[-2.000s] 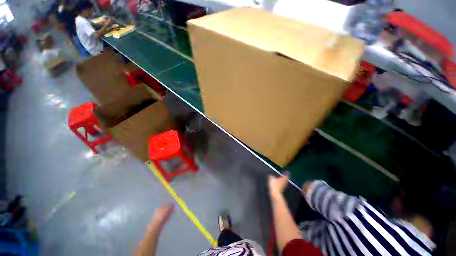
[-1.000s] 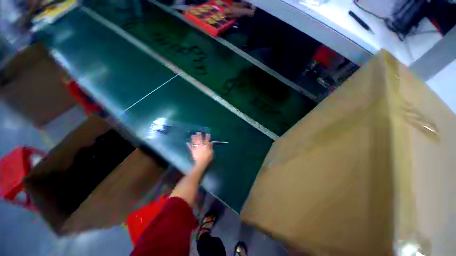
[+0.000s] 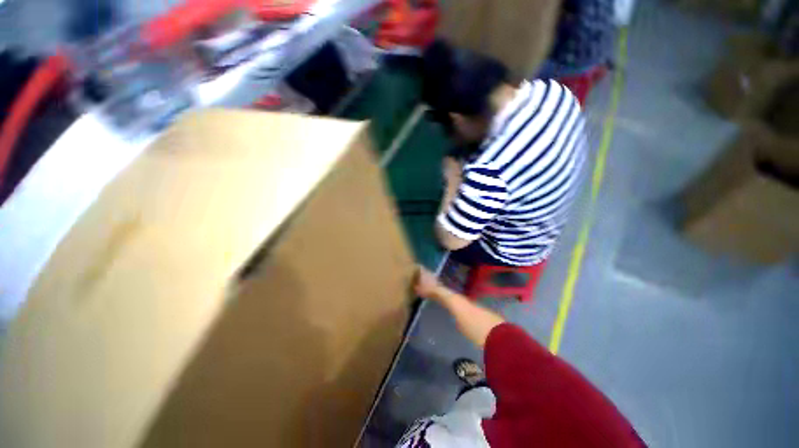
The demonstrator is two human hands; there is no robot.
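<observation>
A very large brown cardboard carton [image 3: 298,289] fills the left and centre of the view, on the green-topped bench [image 3: 412,171]. Its pale top face catches the light, and a dark slot shows by the top edge. My right hand [image 3: 426,283], on a bare forearm below a dark red sleeve, is at the carton's right edge and appears to grip it. The hand is blurred and its fingertips are partly hidden. My left hand is not in view.
A person in a striped shirt [image 3: 534,166] sits on a red stool [image 3: 510,282] at the bench beyond my hand. Another seated person [image 3: 585,35] is farther back. Brown cartons [image 3: 749,206] stand on the floor at right, past a yellow line [image 3: 589,210]. A white shelf runs at upper left.
The view has swung to the right along the bench. A hand that was on the green bench top is no longer seen there; my right hand is now at the carton's edge.
</observation>
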